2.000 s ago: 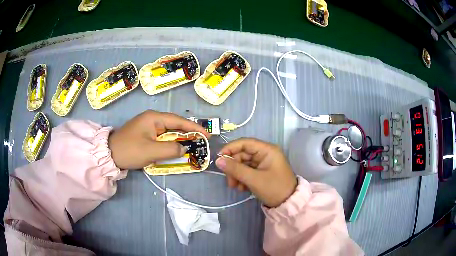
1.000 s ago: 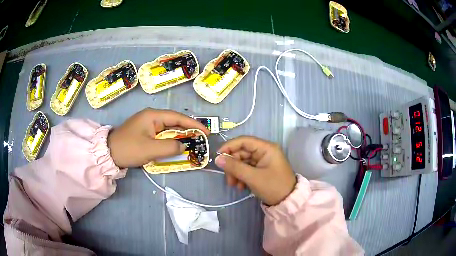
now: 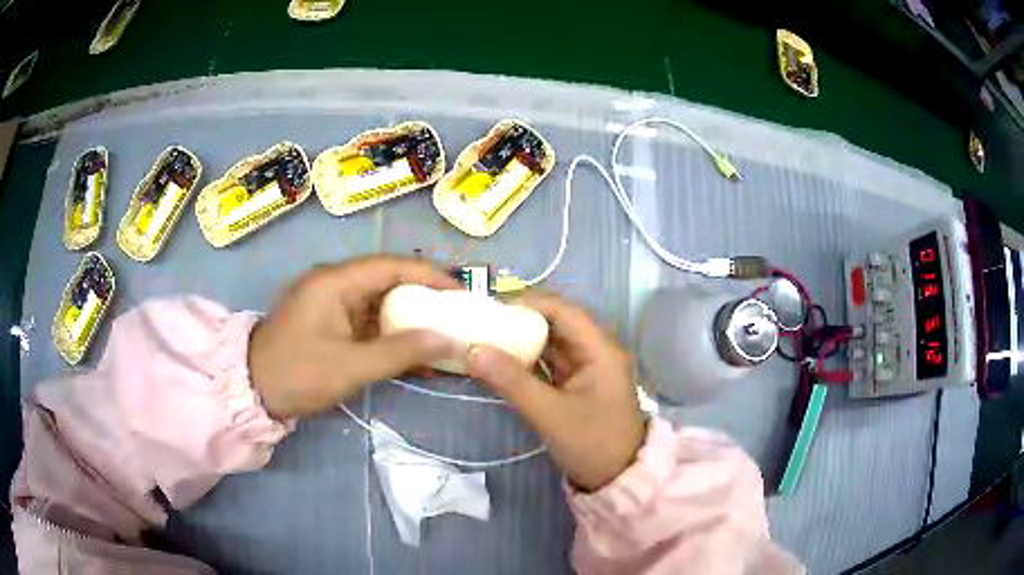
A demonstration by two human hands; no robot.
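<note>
A half-assembled unit is held in both hands, tilted so that its smooth cream back faces me; its inside is hidden. My left hand grips its left end. My right hand grips its right end, thumb on the lower edge. The USB tester lies just behind the hands, partly covered. The white USB cable loops below the hands; its plug cannot be made out.
Several open units lie in a row behind and at left. A white tissue lies below the hands. At right are the dispenser bottle, the power supply and a teal-green strip. The green conveyor carries more units.
The unit has been lifted and turned from open side up to its cream back. My right hand has moved left and now grips it too. Units on the conveyor have moved right.
</note>
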